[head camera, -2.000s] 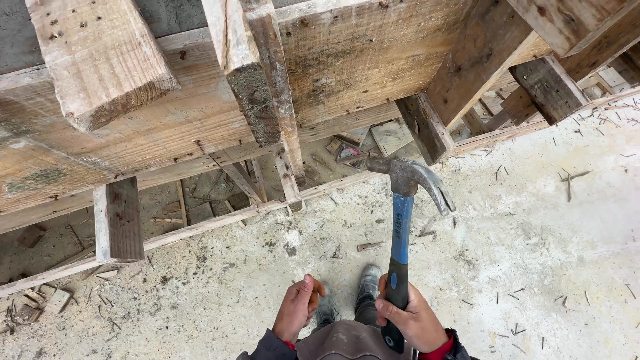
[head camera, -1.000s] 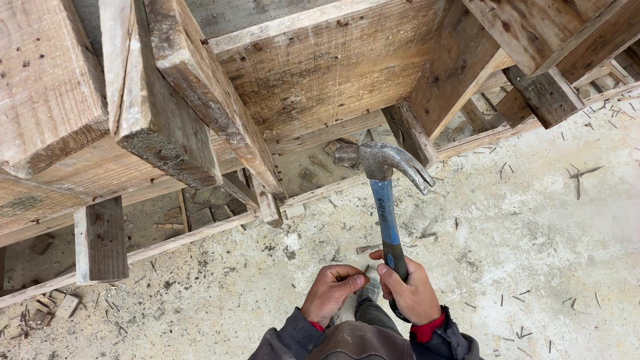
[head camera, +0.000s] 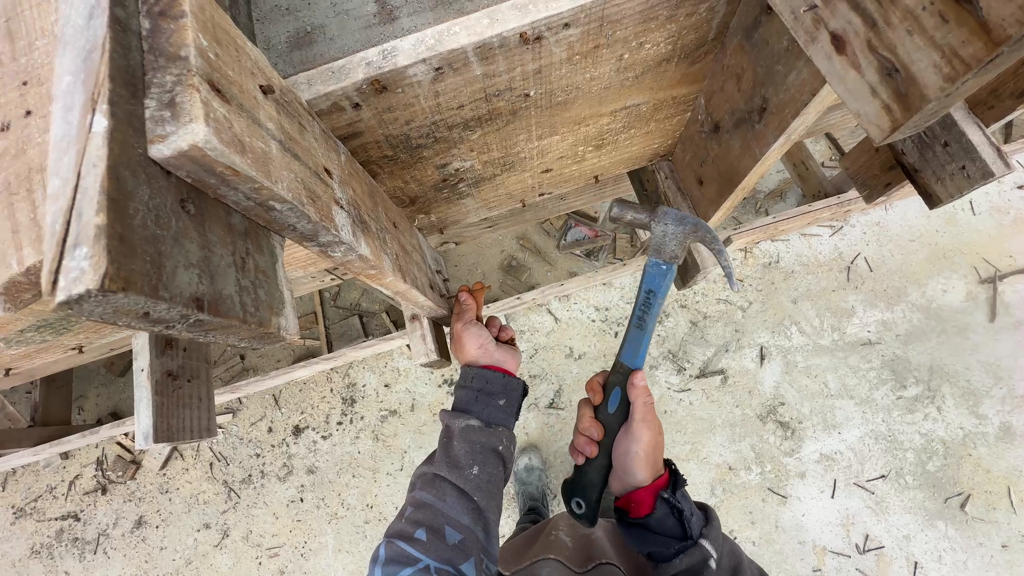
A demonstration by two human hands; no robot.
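A claw hammer (head camera: 636, 320) with a steel head and a blue and black handle is gripped near its lower end by my right hand (head camera: 620, 432); its claw points right and its head is up. My left hand (head camera: 482, 332) is raised to the lower end of a slanting wooden board (head camera: 320, 184). Its thumb and forefinger pinch a thin nail (head camera: 464, 293) against or close to the board's side. A short wood block (head camera: 426, 340) sits just under that board end, left of my left wrist.
A thick timber (head camera: 172, 232) juts out at the left, and another wooden piece (head camera: 896, 72) at the upper right. A long wood strip (head camera: 320, 372) runs along the concrete floor (head camera: 768, 416), where loose nails lie scattered. Wood scraps lie behind the strip.
My left hand has moved away from beside my right hand, up and forward to the board's lower end. The hammer has stayed in my right hand. The view has moved closer to the boards.
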